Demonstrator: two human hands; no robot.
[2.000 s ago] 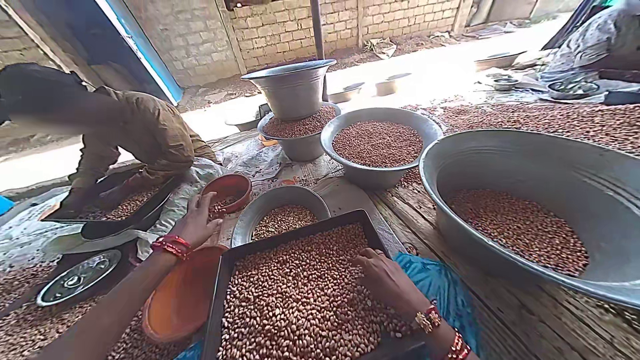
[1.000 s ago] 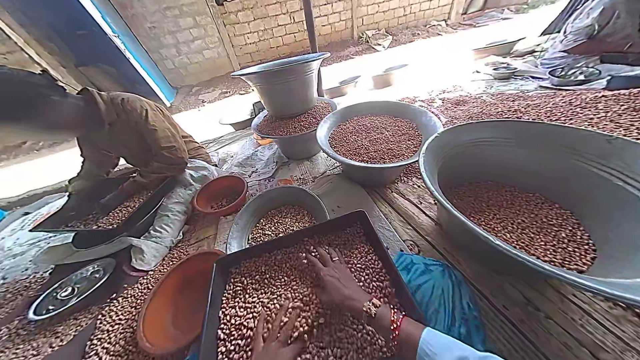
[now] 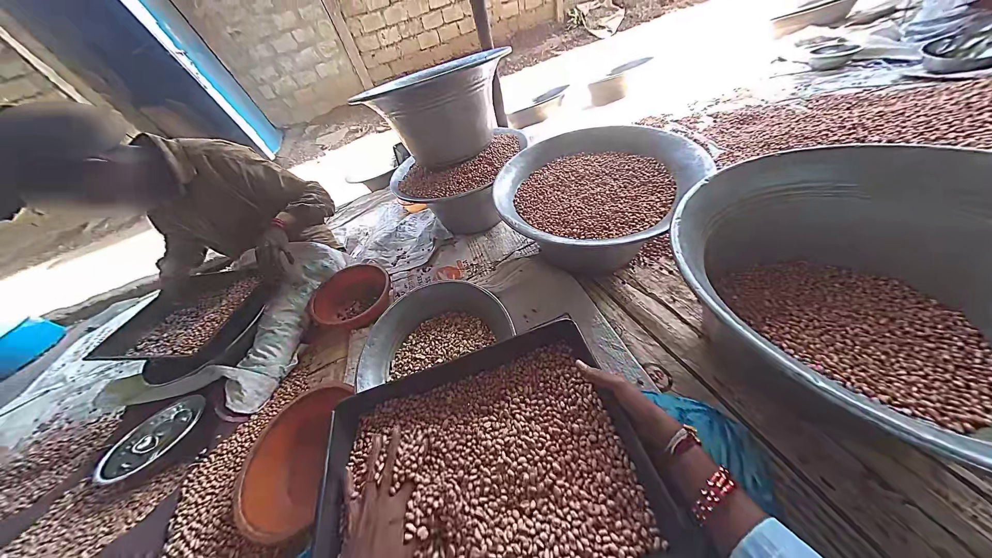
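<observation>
A black rectangular tray (image 3: 568, 333) full of shelled nuts or beans (image 3: 511, 449) is in front of me, low in the view. My left hand (image 3: 380, 496) lies spread on them inside the tray's left side, palm down. At the right rim is my right hand (image 3: 632, 399), its fingers reaching over the edge toward the contents; whether it grips the rim is hard to tell. Beyond the tray stands a metal basin (image 3: 372, 356) with paler nuts or beans. An orange bowl (image 3: 283, 461) rests tilted against the tray's left side.
Large metal basins (image 3: 775, 353) with nuts stand right and ahead (image 3: 527, 225), one stacked on another (image 3: 442, 116). A small reddish bowl (image 3: 380, 306) and a steel plate (image 3: 147, 438) lie left. A co-worker (image 3: 232, 194) bends over another dark tray (image 3: 116, 349).
My right hand has moved from the middle of the tray to its right rim. My left hand, above the bowls two seconds ago, now lies in the tray. The co-worker's tray has tilted less.
</observation>
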